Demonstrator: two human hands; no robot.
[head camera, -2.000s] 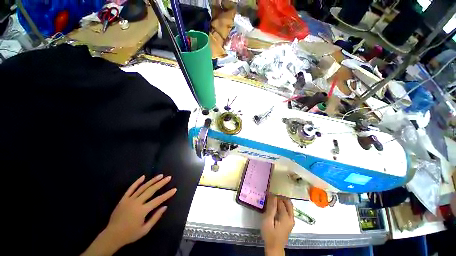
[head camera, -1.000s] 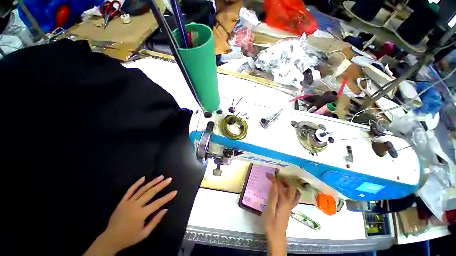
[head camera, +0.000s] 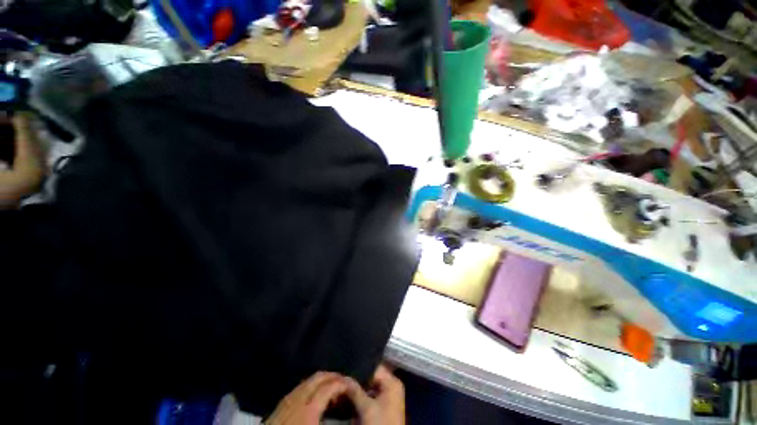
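A large black cloth garment piece covers the left side of the table, its right edge beside the needle area of the white and blue sewing machine. My left hand and my right hand are close together at the cloth's lower edge near the bottom of the picture. Fingers of both hands pinch the cloth there. The picture is blurred. The smartphone with a pink screen lies under the machine arm, touched by no hand.
Thread snips and an orange object lie right of the phone. A green cup stands behind the machine head, near a yellowish ring. Another person's arm shows at far left. Scraps and plastic bags lie behind.
My right hand has left the phone and my left hand has moved off the flat cloth; both are now together at its lower edge. The view has turned left, so the machine appears further right.
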